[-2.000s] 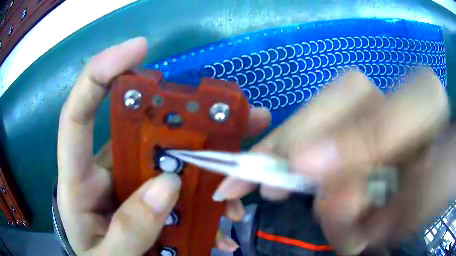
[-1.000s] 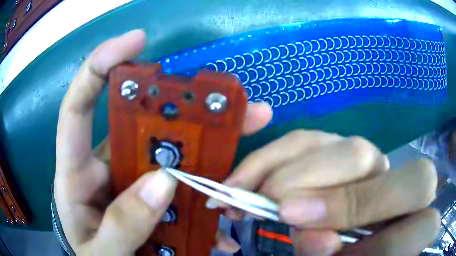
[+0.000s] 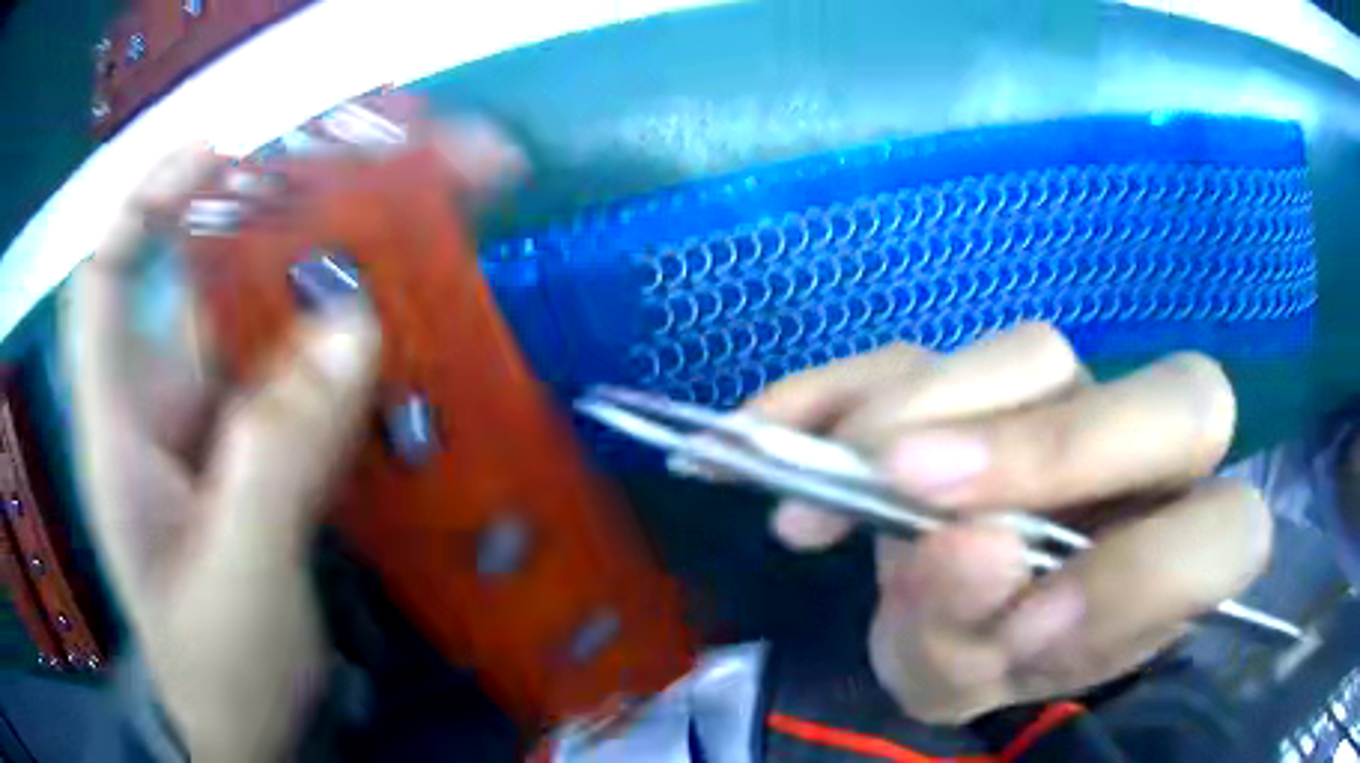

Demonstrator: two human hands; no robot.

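Observation:
My left hand [image 3: 224,462] holds a reddish-brown housing strip [image 3: 463,462], tilted and blurred, with its thumb near one of several silver posts [image 3: 416,428] in a row down the middle. The strip's top end is too blurred for detail. My right hand [image 3: 1029,507] holds silver tweezers [image 3: 776,455], tips pointing left, apart from the strip. Whether a ring is at the tips cannot be told. A blue sheet [image 3: 1044,146] behind carries rows of thin silver C-shaped rings [image 3: 895,246].
The blue sheet lies on a dark green bench surface [image 3: 597,90] with a white band [image 3: 492,42] along its far side. More reddish-brown strips lie at the top left [image 3: 164,52] and left edge [image 3: 33,552]. Dark clothing with a red line [image 3: 880,742] shows below.
My left hand and the strip have moved left and tilted, the strip's top end leaning left. The tweezers have come away from the strip's post, and my right hand sits slightly higher.

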